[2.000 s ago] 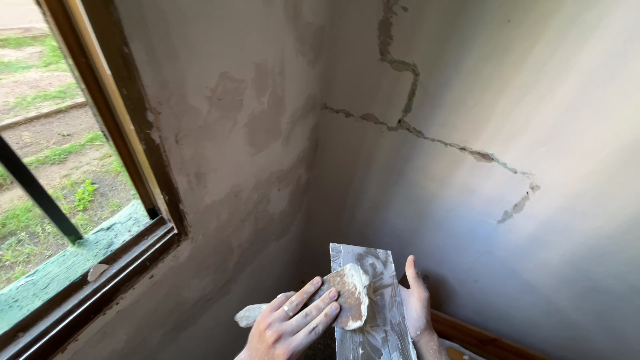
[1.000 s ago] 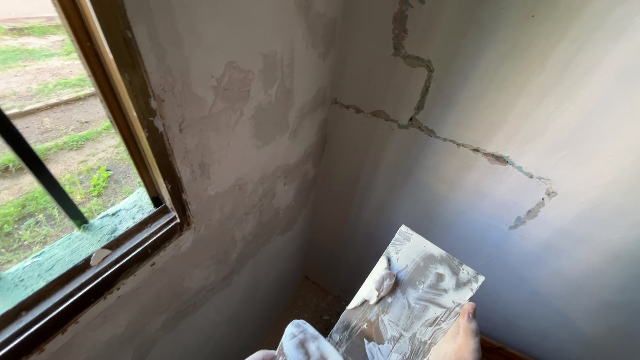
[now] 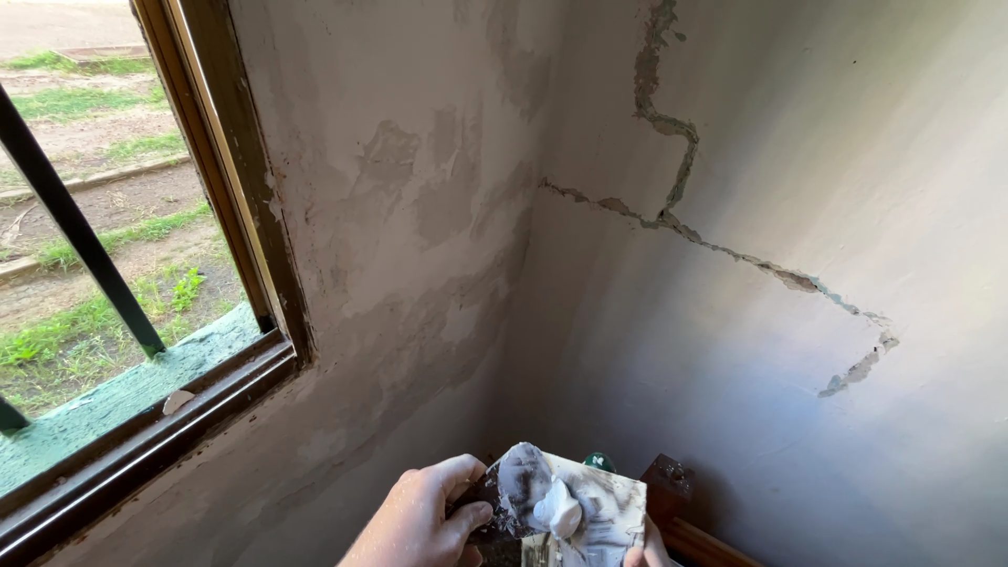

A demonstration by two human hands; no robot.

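Observation:
At the bottom centre, my left hand (image 3: 437, 516) grips the dark handle end of a putty knife (image 3: 524, 480), its rounded blade smeared with grey-white filler. The blade lies over the left part of a flat rectangular board (image 3: 610, 504) coated in streaks of the same filler. A lump of white filler (image 3: 559, 508) sits on the board against the blade. My right hand (image 3: 650, 547) holds the board by its lower right edge; only some fingers show, the rest is cut off by the frame.
A jagged crack (image 3: 732, 252) branches across the right wall. Patchy filler covers the left wall (image 3: 409, 220). A window frame (image 3: 260, 205) stands at left, with a chip of material (image 3: 178, 402) on its sill. Beyond the board are a green object (image 3: 600, 461) and a dark reddish-brown block (image 3: 668, 480).
The board has turned and moved lower in view. My left hand, mostly out of frame a second ago, shows again with the knife over the board.

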